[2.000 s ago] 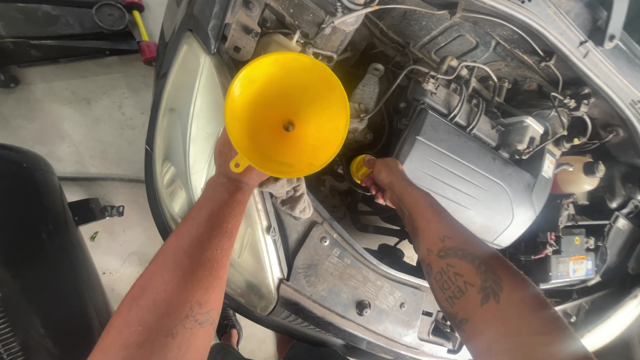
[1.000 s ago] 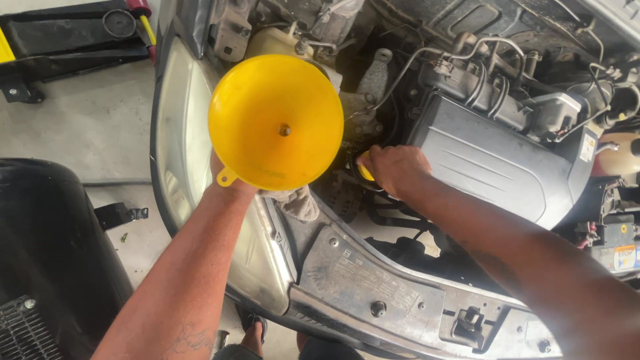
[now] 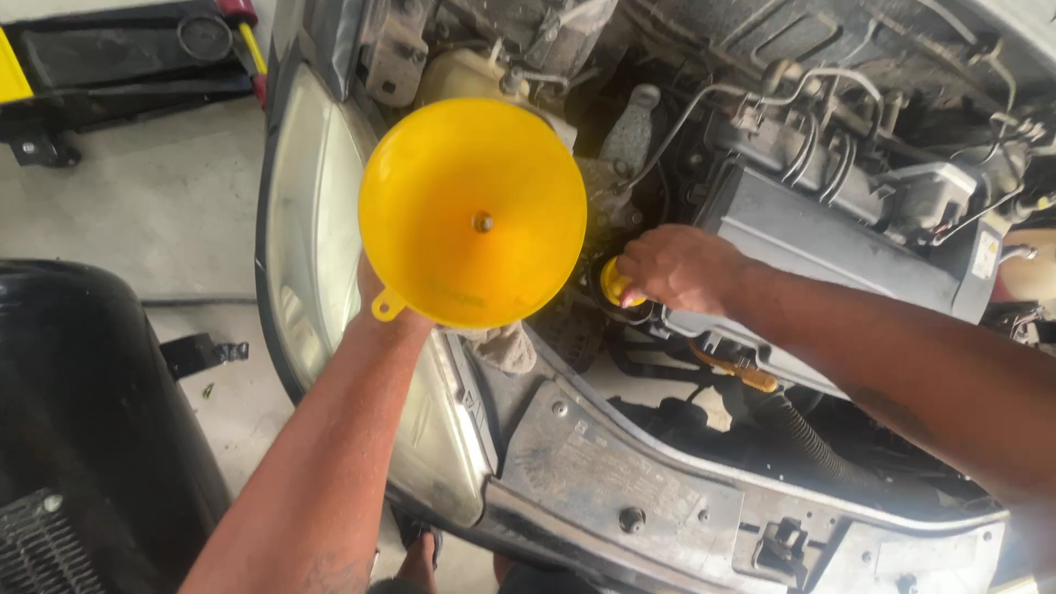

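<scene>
A yellow plastic funnel point(image 3: 472, 213) is held up over the headlight's inner edge, its wide mouth facing the camera. My left hand point(image 3: 396, 318) is behind its lower rim, the fingers mostly hidden, with a grey rag point(image 3: 502, 348) just beside and below. My right hand point(image 3: 681, 268) grips a yellow cap point(image 3: 615, 282) at a round opening near the front of the engine. The grey plastic engine cover point(image 3: 833, 247) lies right of that hand, partly behind my right forearm.
The car's headlight point(image 3: 318, 223) and front metal crossmember point(image 3: 619, 478) border the engine bay. An orange dipstick handle point(image 3: 755, 378) and a corrugated hose point(image 3: 804, 433) are below my right forearm. A black tank point(image 3: 82, 396) and a floor jack point(image 3: 124, 62) stand on the floor at left.
The view has shifted a little. My right hand stays at the yellow cap, its wrist and fingers turned from how they were two seconds ago. The funnel stays in my left hand.
</scene>
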